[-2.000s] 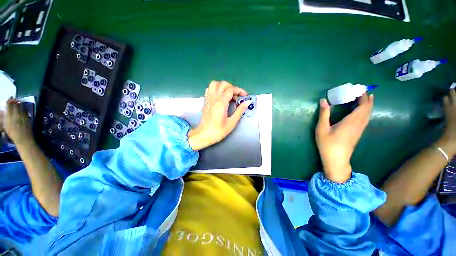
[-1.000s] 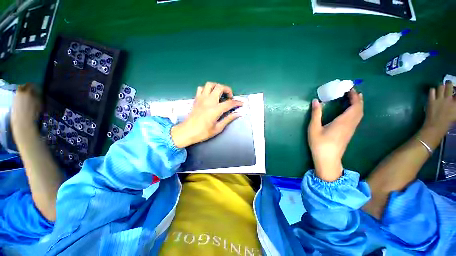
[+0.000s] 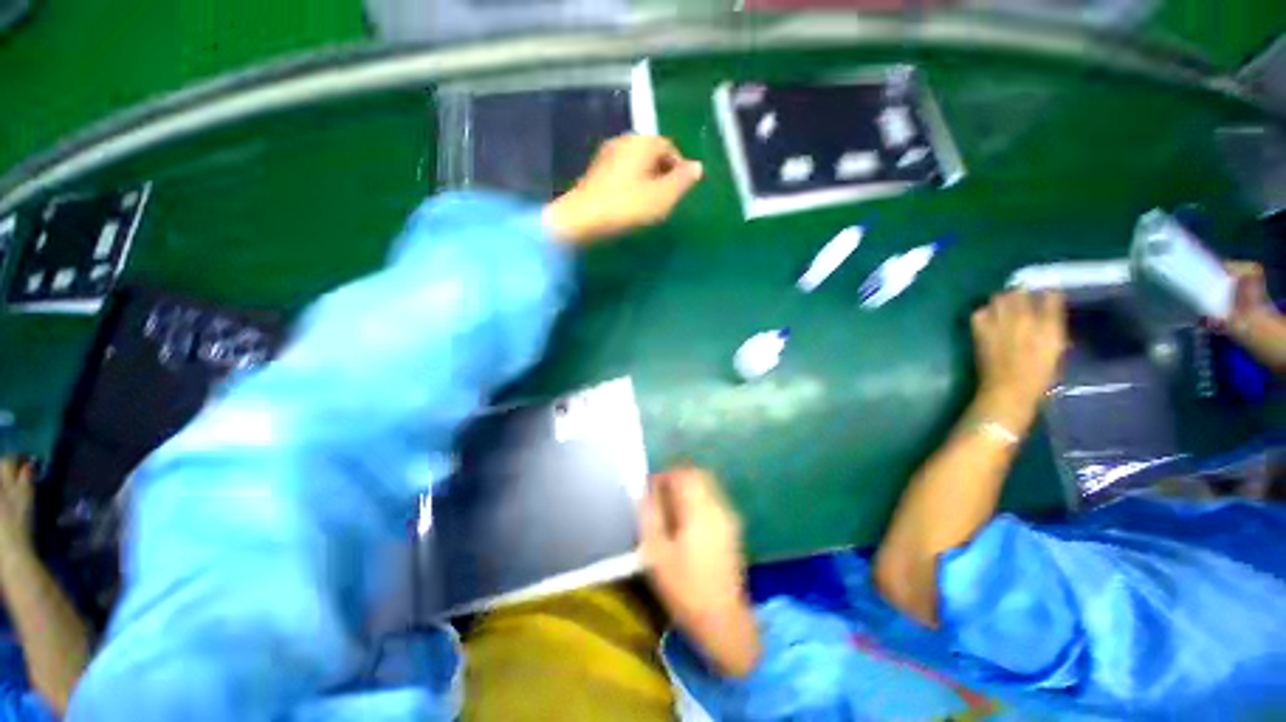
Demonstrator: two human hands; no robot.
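Note:
The dark grey back panel (image 3: 529,494) lies on its white backing sheet in front of me, turned at an angle, with a small pale, blurred lens piece (image 3: 576,418) at its upper right corner. My right hand (image 3: 691,550) is at the panel's right edge, fingers curled onto it. My left hand (image 3: 628,186) is stretched forward over the near right part of a film-covered panel (image 3: 529,130) at the back. Its fingers are curled; blur hides whether they hold anything. My left sleeve covers the near panel's left side.
Three white glue bottles (image 3: 762,354) lie right of centre. A panel with white patches (image 3: 832,141) is at the back, another (image 3: 78,247) far left. The black parts tray (image 3: 155,374) is partly behind my sleeve. A neighbour's hand (image 3: 1018,346) touches a panel at right.
The view has shifted. My left hand has left the near panel's corner and reached forward to the back panel. My right hand has moved from beside the glue bottle to the near panel's right edge.

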